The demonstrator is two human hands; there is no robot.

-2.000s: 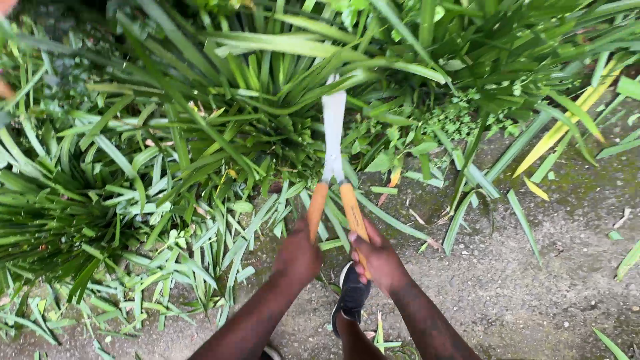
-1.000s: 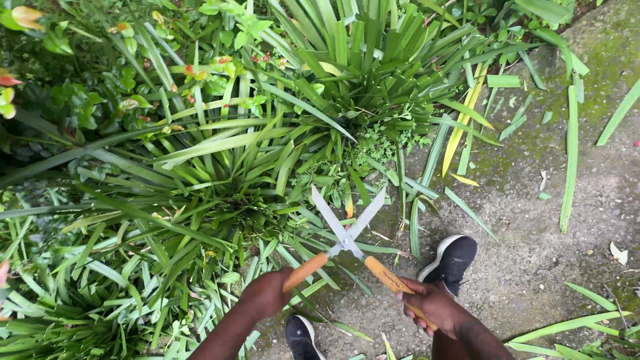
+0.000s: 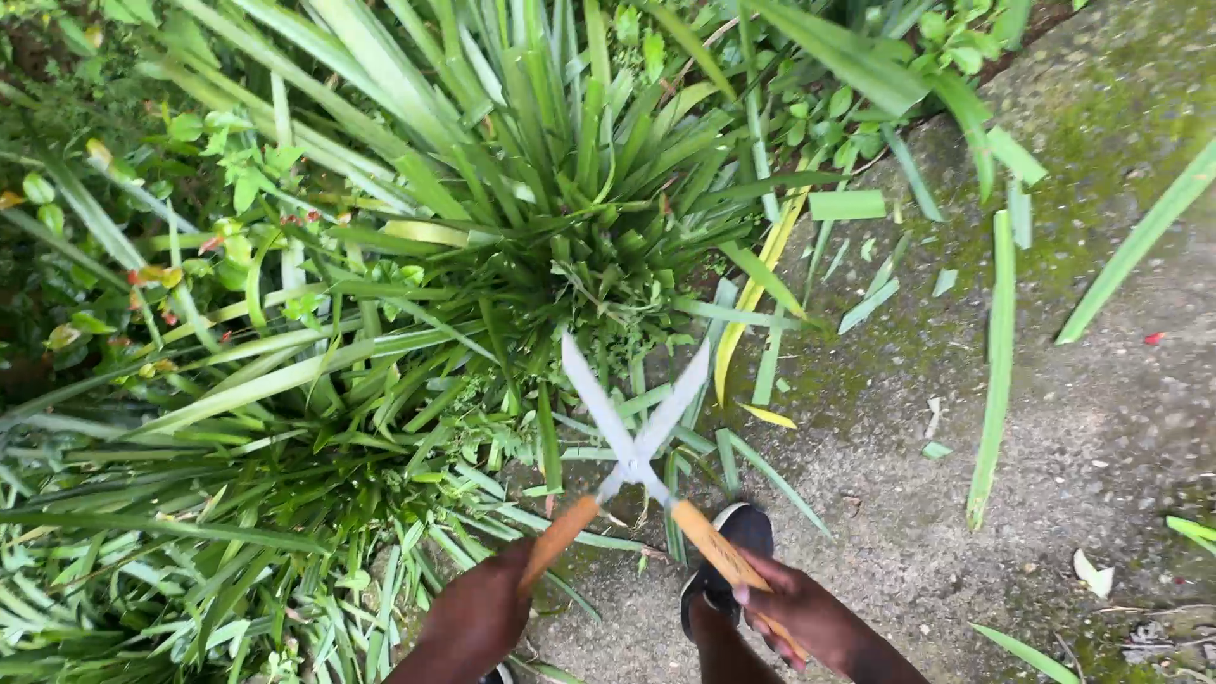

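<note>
My left hand (image 3: pixel 480 608) grips one wooden handle of a pair of hedge shears (image 3: pixel 632 465), and my right hand (image 3: pixel 793 608) grips the other. The handles are apart and the two metal blades are spread in a V, pointing away from me. The blade tips are at the lower edge of a clump of long strap-like green leaves (image 3: pixel 589 218). I cannot tell whether any leaf lies between the blades.
Cut leaf pieces (image 3: pixel 996 370) and a yellow leaf (image 3: pixel 760 285) lie on the mossy concrete path (image 3: pixel 883 484). A second leafy clump (image 3: pixel 323 446) grows at the left. My black shoe (image 3: pixel 741 541) is just below the shears, partly behind the right handle.
The shears were closed two seconds ago; their blades have spread and my hands have moved apart. The view has shifted right along the plants.
</note>
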